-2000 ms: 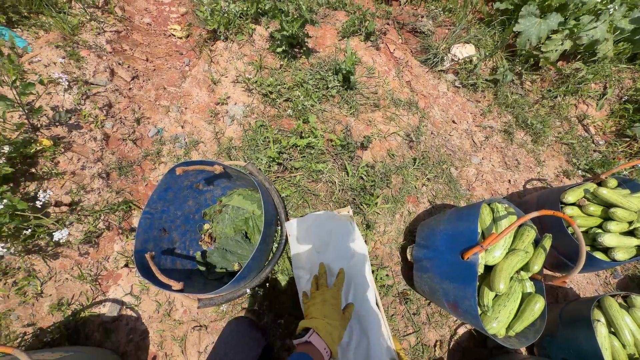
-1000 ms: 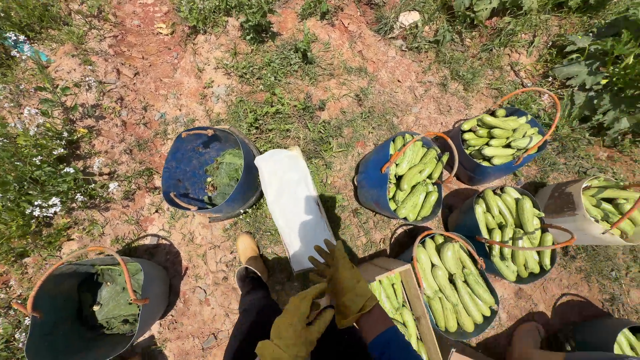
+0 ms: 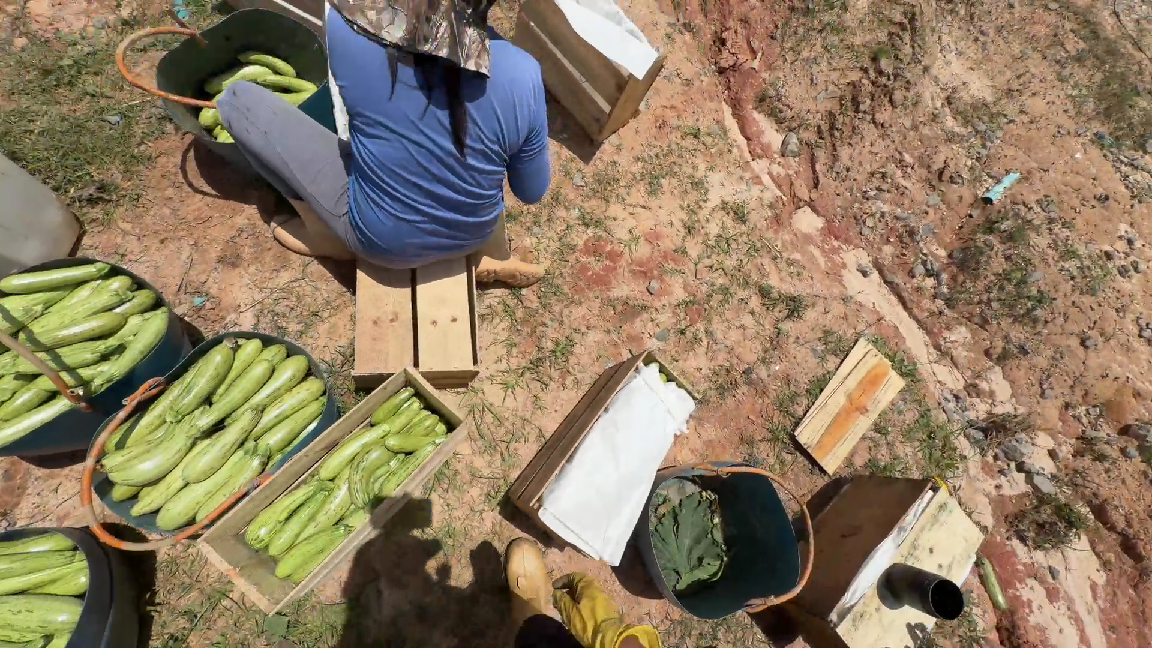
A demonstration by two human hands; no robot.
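Note:
My right hand [image 3: 589,614], in a yellow glove, is at the bottom edge beside my boot. Its fingers point up and left; their closure is unclear and no held object shows. My left hand is out of view. Above my right hand, a wooden crate [image 3: 567,427] is covered by white sheeting [image 3: 616,459], with a little green produce at its far end. To the right stands a blue bucket [image 3: 760,540] with large green leaves [image 3: 688,535] inside. On the left, light green zucchini [image 3: 360,468] fill an open wooden crate [image 3: 400,517].
A person in a blue shirt [image 3: 432,171] sits on an upturned crate [image 3: 387,328]. Zucchini-filled buckets [image 3: 326,396] stand left. A wooden board [image 3: 850,405] lies right, above a crate [image 3: 936,549] bearing a dark cylinder [image 3: 922,589]. Another crate [image 3: 576,76] stands at the top.
The view has swung widely, bringing the seated person into sight. Both gloved hands showed one second ago; only one shows now.

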